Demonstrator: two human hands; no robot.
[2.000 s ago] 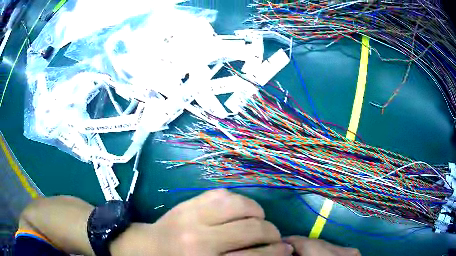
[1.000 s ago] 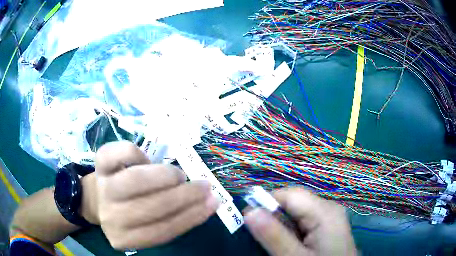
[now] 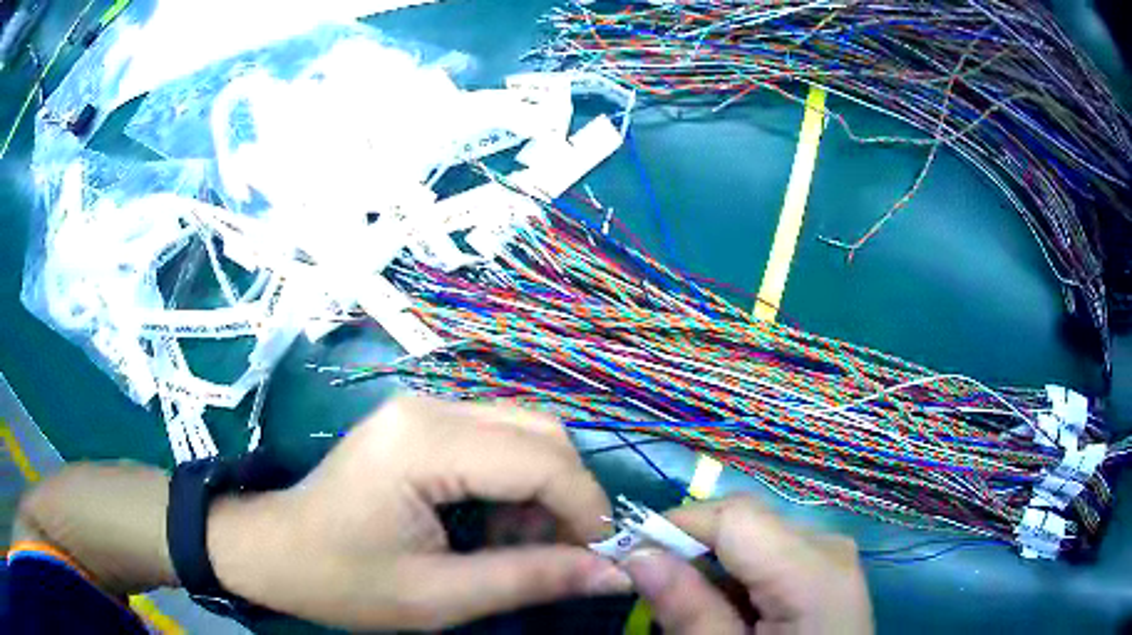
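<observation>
My left hand (image 3: 435, 527), with a black band at the wrist, is at the lower middle. Its thumb and fingertips pinch a short white marker sleeve (image 3: 664, 536). My right hand (image 3: 770, 564), cut off by the bottom edge, holds the same sleeve from the right. Small silvery wire ends (image 3: 631, 509) poke up beside the sleeve between the fingertips. The rest of that wire is hidden by my right hand. The labelled harness bundle (image 3: 745, 385) lies just beyond my hands, with white sleeves (image 3: 1055, 478) near its right end.
Tangled white marker strips (image 3: 205, 329) lie on a clear plastic bag (image 3: 56, 267) at left, with a white paper sheet (image 3: 236, 27) beyond. A second heap of coloured wires (image 3: 894, 62) lies at the far right. Yellow tape (image 3: 792, 205) crosses the green bench top.
My left hand has left the long marker strip and moved right to meet my right hand at the short sleeve. The strip end now lies across the bundle's left end. The view has shifted.
</observation>
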